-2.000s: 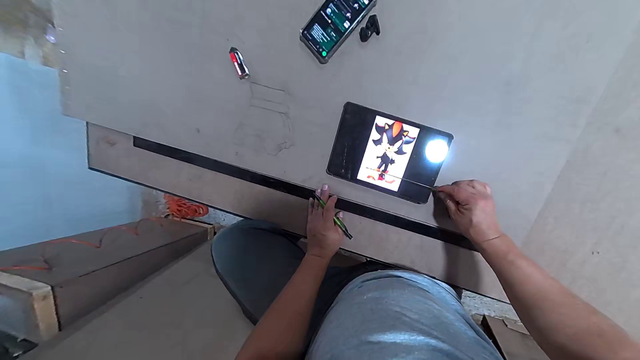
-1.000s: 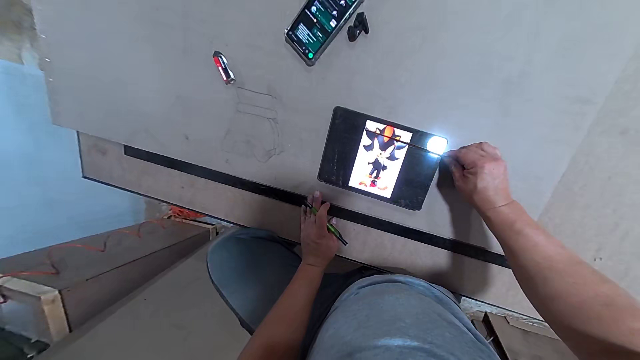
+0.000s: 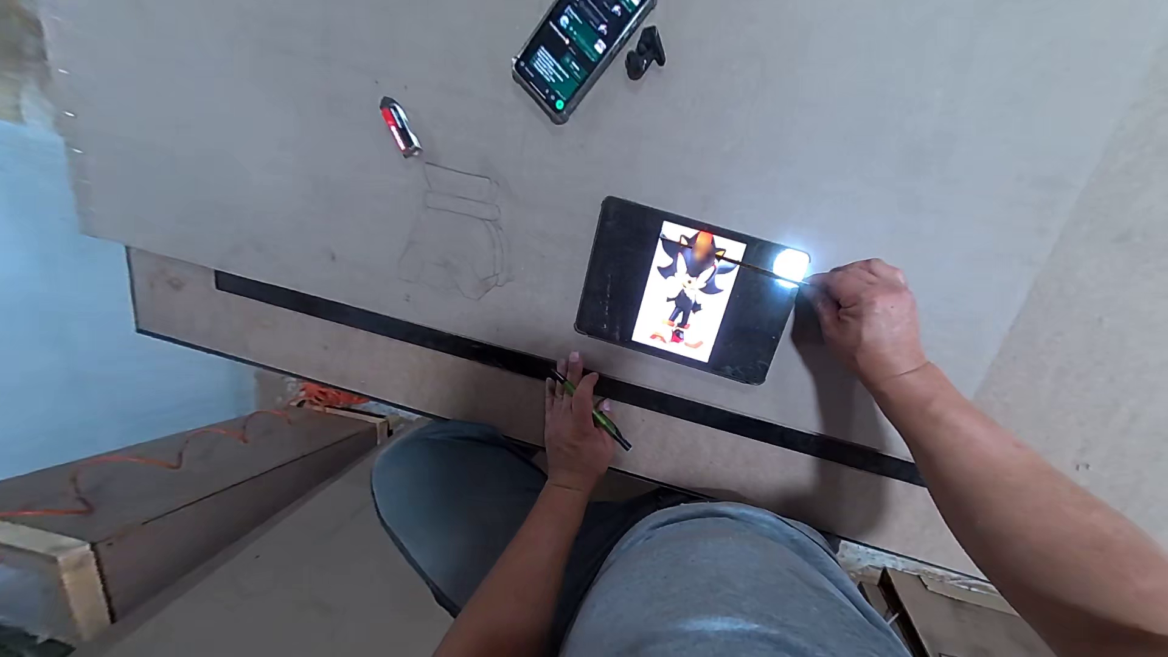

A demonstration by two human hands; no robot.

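A black tablet [image 3: 611,274] lies on a large grey-brown board and shows a cartoon character picture. Beside its right edge, my right hand [image 3: 871,315] grips a thin dark stick [image 3: 762,271] that reaches over the screen to the character's head. My left hand [image 3: 577,424] rests palm down at the board's near edge, across a long black strip [image 3: 730,418], with a green and black pen [image 3: 604,422] held between its fingers. Left of the tablet, a pencil drawing [image 3: 461,228] marks the board. A red and silver knife-like tool [image 3: 400,126] lies above the drawing.
A phone [image 3: 579,55] with a lit screen and black earbuds [image 3: 646,53] lie at the top. An orange cord [image 3: 173,464] runs over a wooden bench [image 3: 228,465] at lower left. More wooden pieces [image 3: 967,611] stand at lower right.
My right hand has moved up along the tablet's right side since two seconds ago. The stick's tip has shifted from the character's feet to its head. The left hand still holds the pen.
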